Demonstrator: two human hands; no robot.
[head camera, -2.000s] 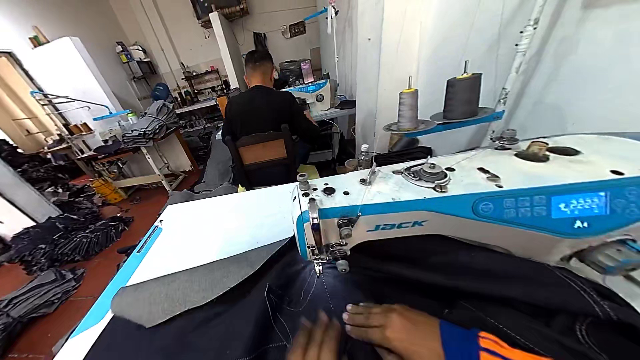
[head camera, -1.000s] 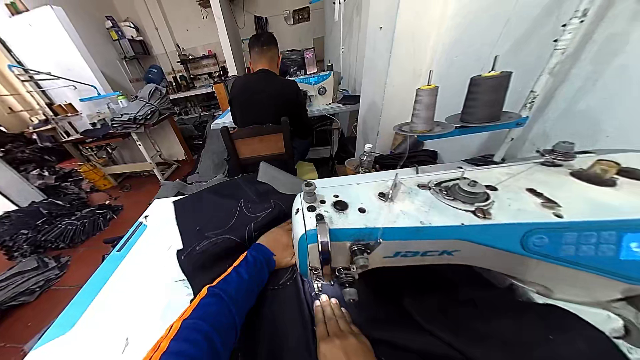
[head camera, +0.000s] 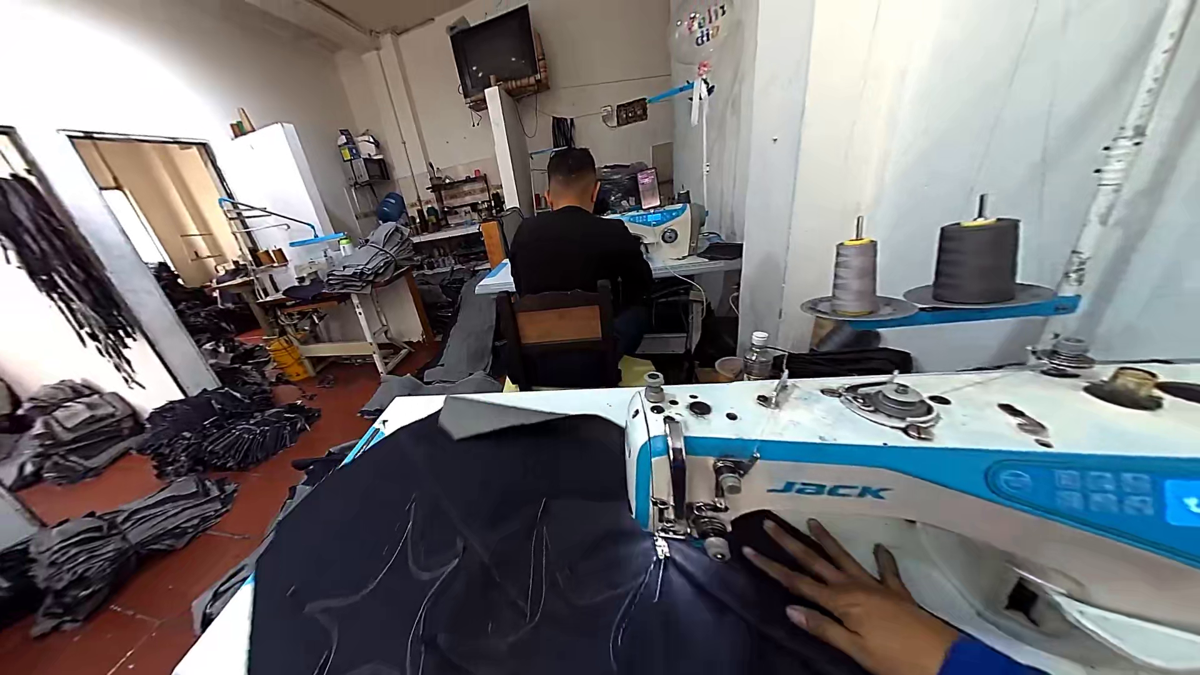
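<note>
Dark navy fabric with pale stitched and chalk-like lines is spread over the white sewing table, its grey-backed edge turned up at the far side. It runs under the presser foot of a white and blue Jack sewing machine. Right of the needle, beneath the machine arm, my right hand lies palm down on the dark fabric, fingers spread and pointing to the upper left. Its blue sleeve shows at the bottom. My left hand is out of the picture.
Two cones of grey thread stand on a blue holder behind the machine. Ahead, a person in black sits on a wooden chair at another sewing machine. Piles of dark cloth lie on the red floor at left. A plastic bottle stands behind the table.
My left hand and its blue sleeve have left the view. My right hand has moved from beside the needle to the right, under the machine arm. The fabric now spreads wider left of the needle.
</note>
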